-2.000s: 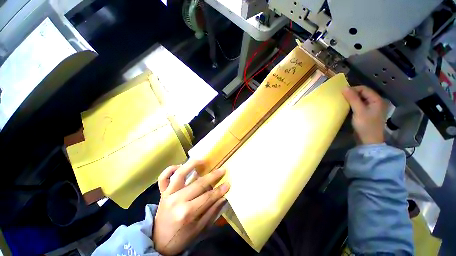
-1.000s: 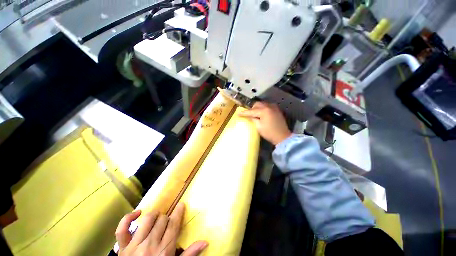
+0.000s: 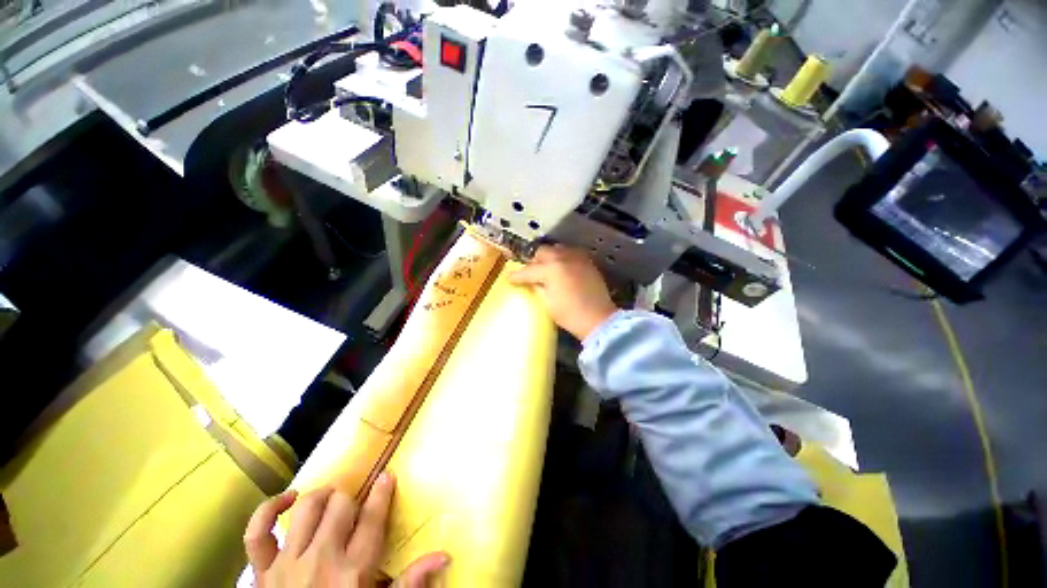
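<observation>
A yellow panel (image 3: 477, 425) lies over the long arm below the sewing head, its right side hanging down. The orange-tan sewing template (image 3: 419, 362), with dark handwriting and a central slot, shows along its left side. My left hand (image 3: 333, 542) rests with spread fingers on the near end of the template and panel, cut off by the bottom edge. My right hand (image 3: 565, 287) has its fingertips on the panel's far end, just below the needle area (image 3: 503, 239). Whether it pinches the cloth is hard to tell.
The white sewing head (image 3: 540, 126) marked "7" stands ahead. The clamp carriage (image 3: 712, 264) is right of it. A control screen (image 3: 947, 213) hangs on a curved white arm. Yellow panels (image 3: 126, 471) lie at left beside a white board (image 3: 247, 333); more yellow cloth (image 3: 861, 505) is at lower right.
The view has swung up and right, bringing in the sewing head and screen. My right hand has moved from the panel's raised right corner to beside the needle area. The panel now lies flatter over the arm.
</observation>
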